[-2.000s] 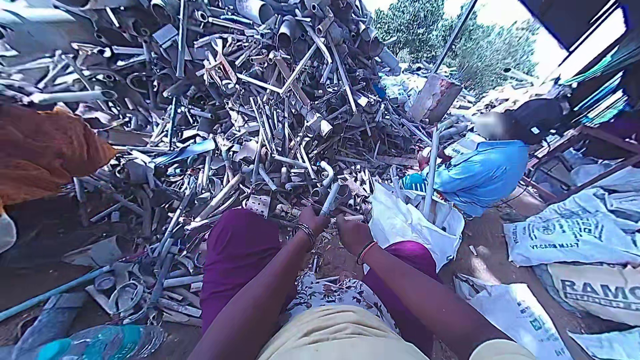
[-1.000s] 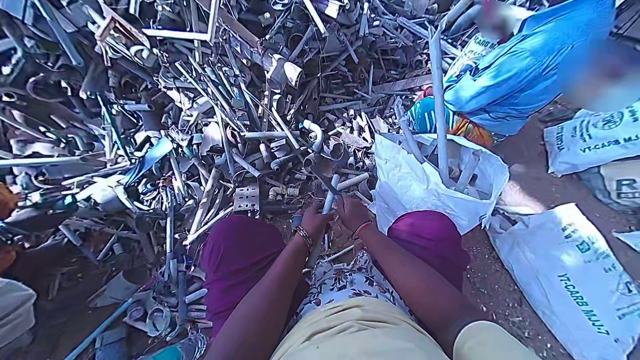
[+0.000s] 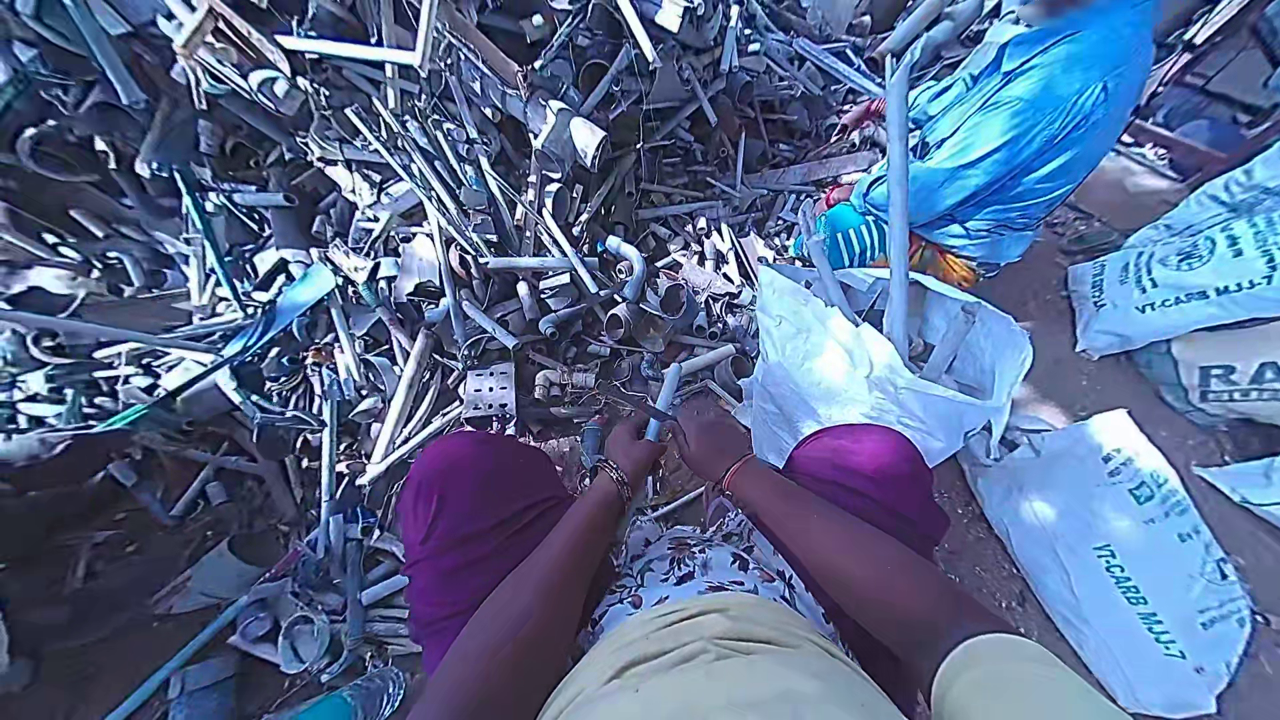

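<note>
Between my knees, my left hand (image 3: pixel 634 450) is closed around a short light-blue plastic pipe (image 3: pixel 664 400), which stands up slanted from the fist. Close against it on the right, my right hand (image 3: pixel 710 436) grips a thin dark tool (image 3: pixel 640 402), seemingly a blade, that crosses the pipe; its handle is hidden by the fingers. Beyond my hands lie a curved grey pipe elbow (image 3: pixel 628 268) and a perforated grey box (image 3: pixel 489 391), part of the scrap heap. An open white woven sack (image 3: pixel 830 370) holding long pipes stands beside my right knee.
A heap of scrap plastic pipes (image 3: pixel 450 230) spreads across the front and left. A person in blue (image 3: pixel 1030 140) sits at the upper right, hands near the heap. Printed white sacks (image 3: pixel 1120 560) lie on the ground at the right. A plastic bottle (image 3: pixel 365 695) lies at the lower left.
The view has tilted down toward the heap. My hands stay close together between my knees; the pipe piece now stands more plainly above my left fist.
</note>
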